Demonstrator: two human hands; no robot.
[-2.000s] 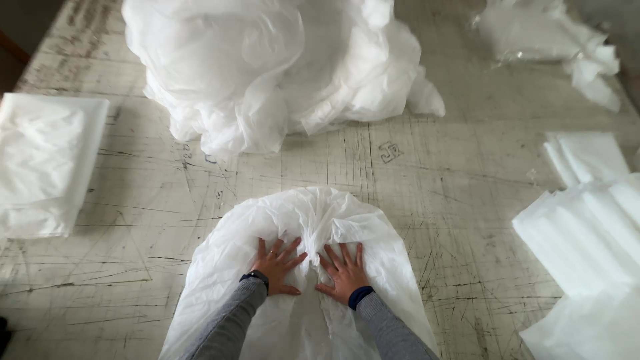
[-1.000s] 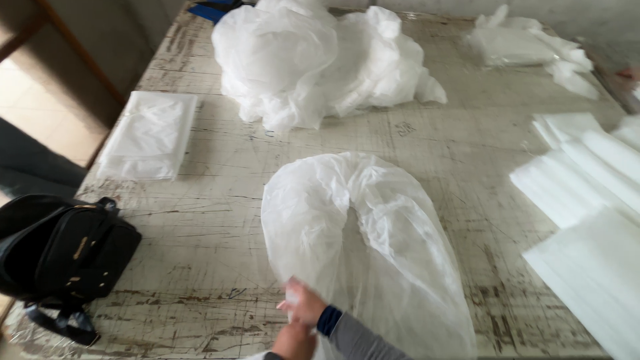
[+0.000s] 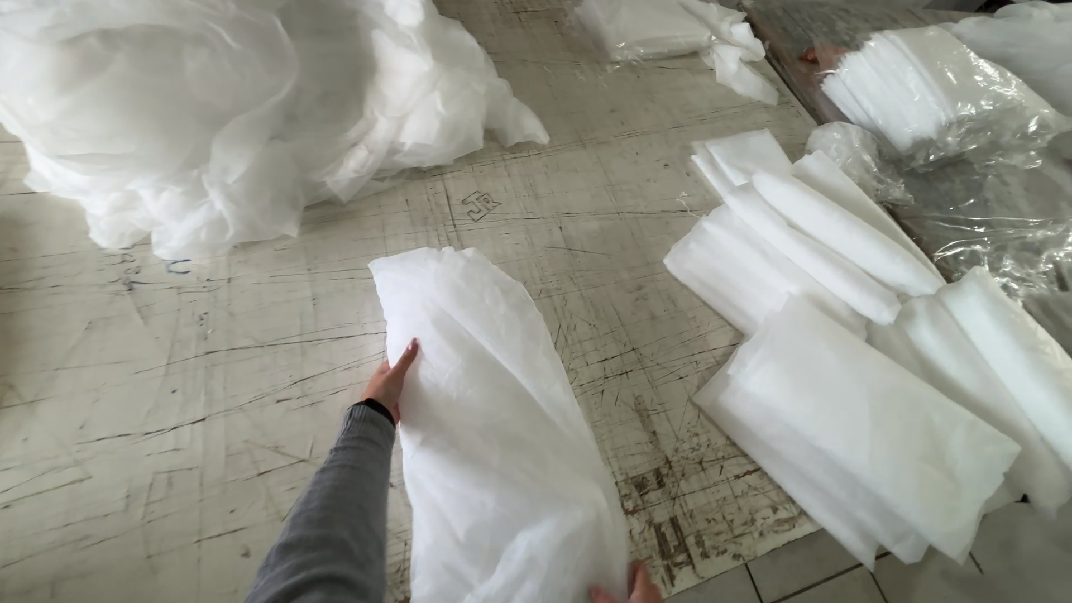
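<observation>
A long folded piece of thin white fabric (image 3: 494, 402) lies on the worn table (image 3: 251, 368), its narrow end pointing away from me. My left hand (image 3: 391, 381) grips its left edge near the far end, thumb on top and fingers underneath. At the bottom edge of the view, my right hand (image 3: 628, 586) touches the near right edge of the fabric; only part of it shows, so its grip cannot be made out.
A big heap of loose white fabric (image 3: 218, 109) sits at the back left. Folded white fabric pieces (image 3: 854, 419) lie at the right. Behind them are a plastic-wrapped stack (image 3: 921, 92) and a clear bag with white fabric (image 3: 653, 29). Tiled floor (image 3: 804, 569) shows bottom right.
The white fabric, spread in a wide rounded shape before, is now folded into a narrow strip. My hands, together near its left side one second ago, are now apart at its edges. The view has shifted right.
</observation>
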